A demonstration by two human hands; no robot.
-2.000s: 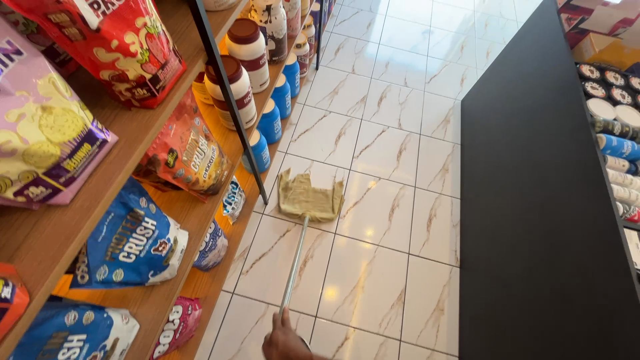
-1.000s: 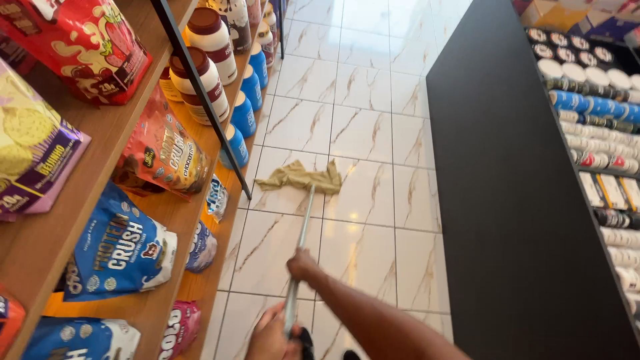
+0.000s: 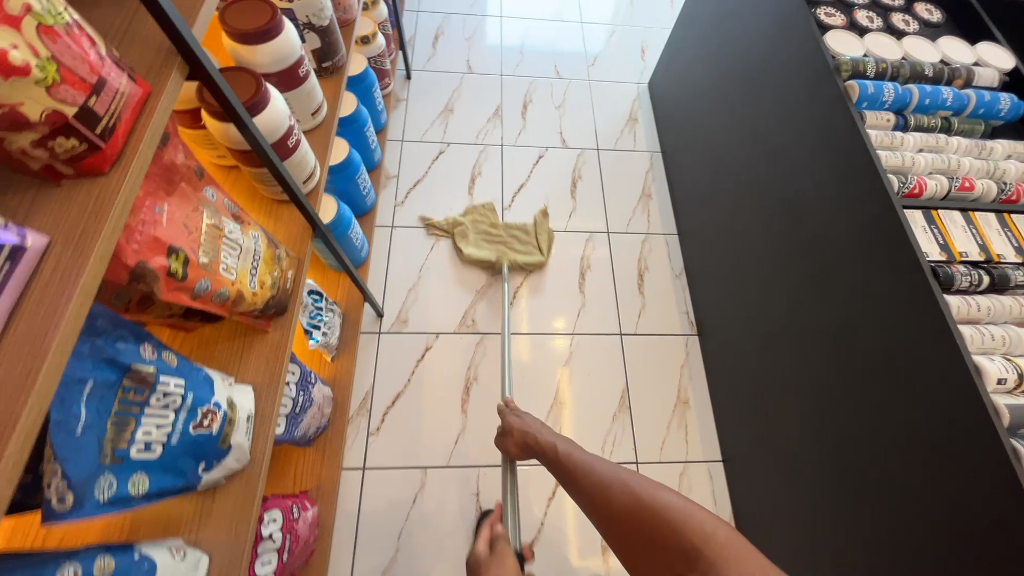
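Note:
A long metal pole (image 3: 506,344) runs from the bottom of the view up to a tan floor cloth (image 3: 500,236), which lies bunched over the pole's far end on the tiled floor (image 3: 432,384). My right hand (image 3: 522,432) grips the pole partway along, its forearm reaching in from the lower right. Lower down, at the bottom edge, my left hand (image 3: 492,548) is closed around the pole's near end. The cloth hides the tool's head.
On the left stand wooden shelves (image 3: 160,208) with a black metal upright (image 3: 264,152), holding pouches, white tubs and blue bottles (image 3: 350,178). A tall black panel (image 3: 768,280) borders the aisle on the right, with shelved containers beyond. A dark shoe shows beside my left hand.
Two seconds ago only one hand showed on the pole; now both do. The cloth has changed shape and shifted against the tiles.

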